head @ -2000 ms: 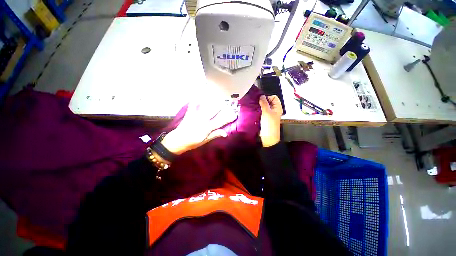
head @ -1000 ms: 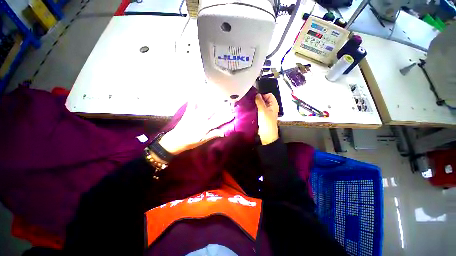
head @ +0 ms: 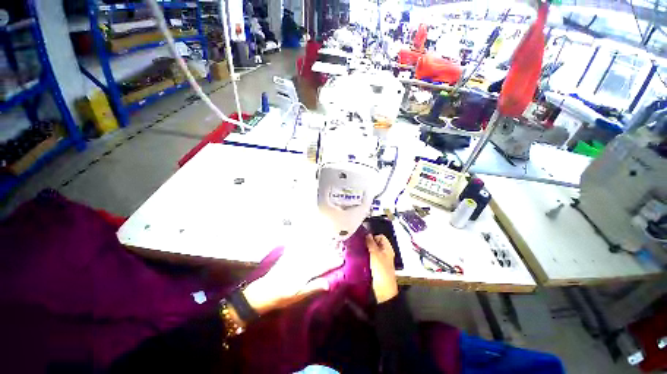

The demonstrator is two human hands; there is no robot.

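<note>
The maroon garment (head: 329,321) lies over my lap and runs up under the off-white JUKI machine head (head: 345,193), bright magenta under the lamp. A large maroon pile (head: 80,292) with a small white tag is at the left. My left hand (head: 289,281) lies on the cloth left of the needle area, its fingers washed out by glare. My right hand (head: 382,264) pinches the cloth edge just right of the head, beside the black phone (head: 387,241). The needle and clamp are lost in the glare.
The white table (head: 212,212) carries a control panel (head: 435,184), thread cones (head: 464,212), snips (head: 437,261) and a purple bundle (head: 414,221). A blue crate (head: 505,358) is at the lower right. Blue shelving (head: 110,69) stands left; neighbouring machines stand behind and right.
The view has tilted up, so the machine and hands appear lower and the room behind now shows. Both hands remain at the cloth in about the same places by the machine head.
</note>
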